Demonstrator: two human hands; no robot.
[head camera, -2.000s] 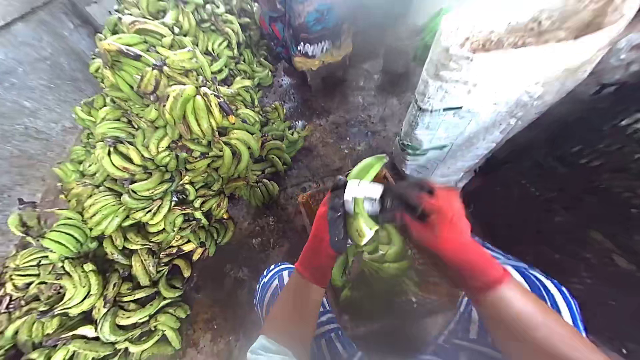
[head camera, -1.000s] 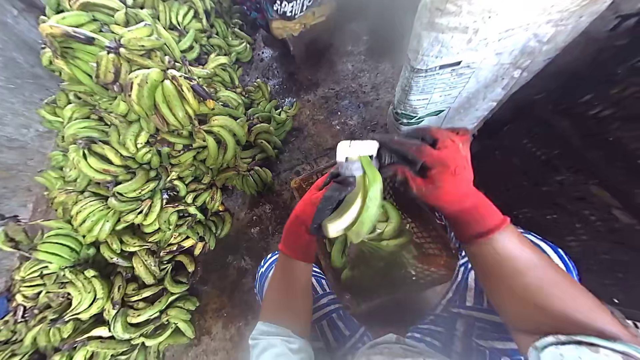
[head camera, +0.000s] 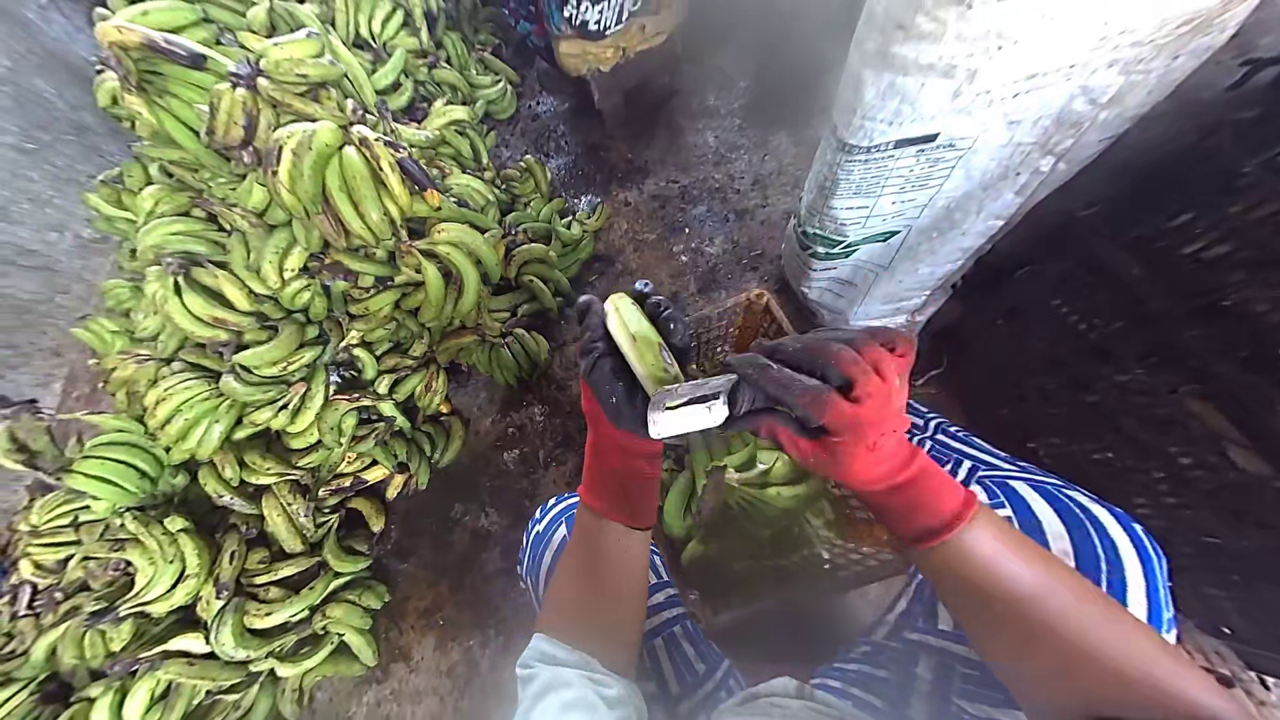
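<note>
My left hand, in a red and black work glove, grips a green plantain that slants upward from the palm. In my right hand, gloved alike, is a peeler with a broad pale metal head and a dark slot. Its head touches or nearly touches the plantain's lower end; the handle is hidden by my fingers. Below both hands, green plantains lie in an orange-brown plastic crate between my knees.
A large heap of green plantain bunches covers the floor at the left, beside a grey wall. A white printed sack stands at the upper right. Another sack with a yellow base is at the top.
Two green pieces showed at my left hand one second ago; now one plantain shows there, pointing up and left. The peeler head has moved from the top of the fruit to its lower end.
</note>
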